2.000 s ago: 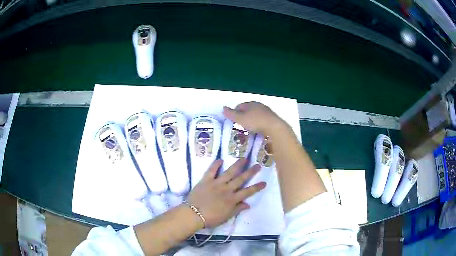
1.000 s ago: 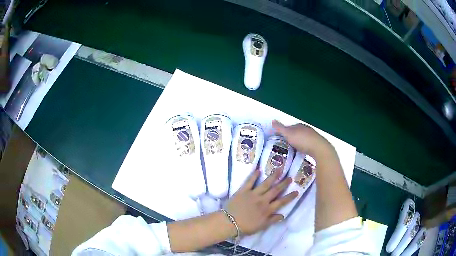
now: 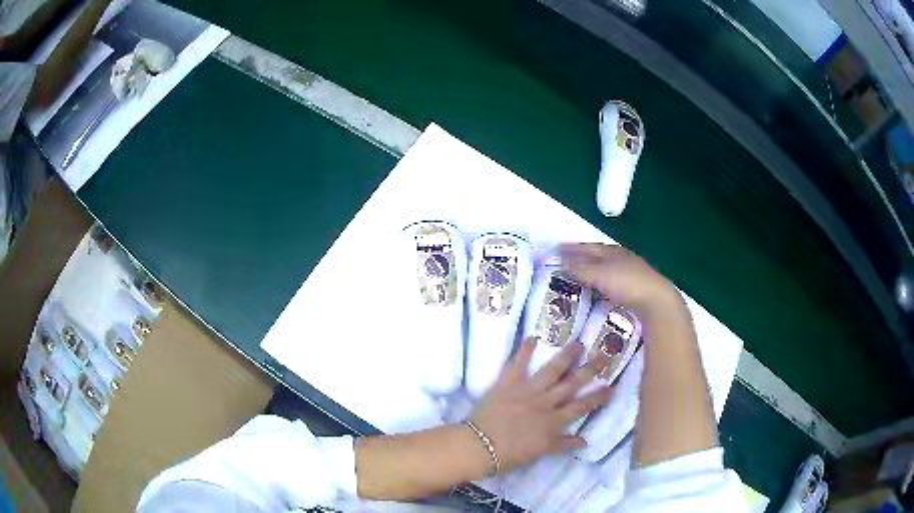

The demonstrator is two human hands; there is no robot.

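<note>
Glossy white handsets with gold panels and dark display windows lie fanned on a white sheet. My left hand lies over the handles of the right-hand ones, fingers spread, gripping nothing. My right hand is at the head end of the third visible handset, fingertips at its top edge; whether it grips is unclear. Another handset lies between my left fingers and right forearm, its handle partly hidden. Thin white cords show by my left wrist.
A handset lies alone on the green belt beyond the sheet. An open brown carton at lower left holds rows of handsets. More handsets are at the lower right edge. A pale crumpled item lies upper left.
The view has turned, bringing the carton in and shifting the belt handset rightward. Both hands stay over the fan, now reaching handsets further left in it. Fewer handset heads show on the sheet.
</note>
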